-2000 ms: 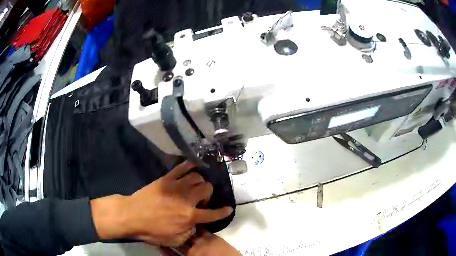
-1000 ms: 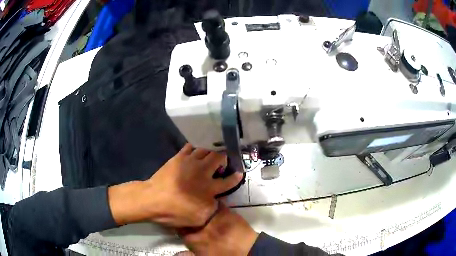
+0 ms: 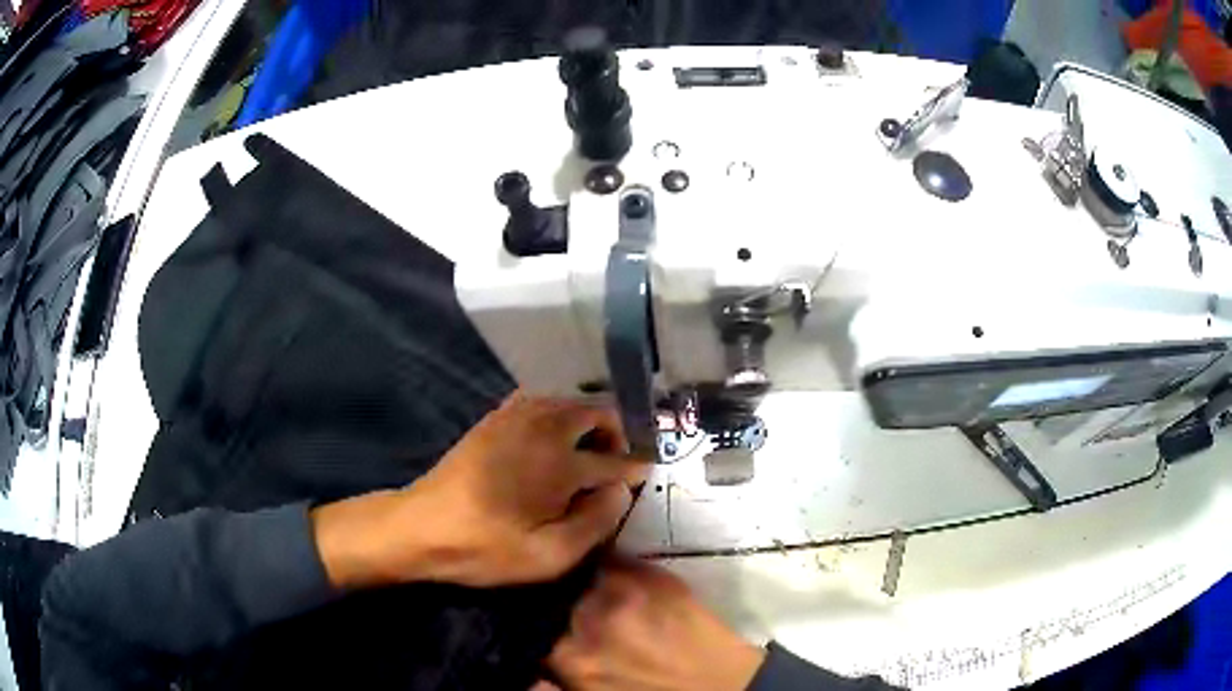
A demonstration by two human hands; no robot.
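A large black bag panel (image 3: 311, 338) lies on the white table left of the needle and spreads down to the near edge. Two short webbing tabs (image 3: 216, 186) stick out at its far end. My left hand (image 3: 493, 493) presses on the panel, fingertips by the presser foot (image 3: 672, 429), holding the cloth edge. My right hand (image 3: 655, 632) is lower, beside it, holding the panel's near edge; its fingers are partly hidden. The needle is mostly hidden behind the grey curved guard (image 3: 630, 344) of the white sewing machine (image 3: 797, 162).
Thread snips (image 3: 1011, 463) lie on the machine bed to the right, below the control panel (image 3: 1047, 392). Grey-black cut strips (image 3: 54, 230) are heaped at far left. Blue bin plastic (image 3: 308, 61) and black pieces show behind the machine. Orange fabric (image 3: 1173, 61) shows at upper right.
The panel has been turned, so its tabbed end now points away and cloth covers the near table edge. My right hand has shifted slightly right and down. The view has moved left since the earliest frame.
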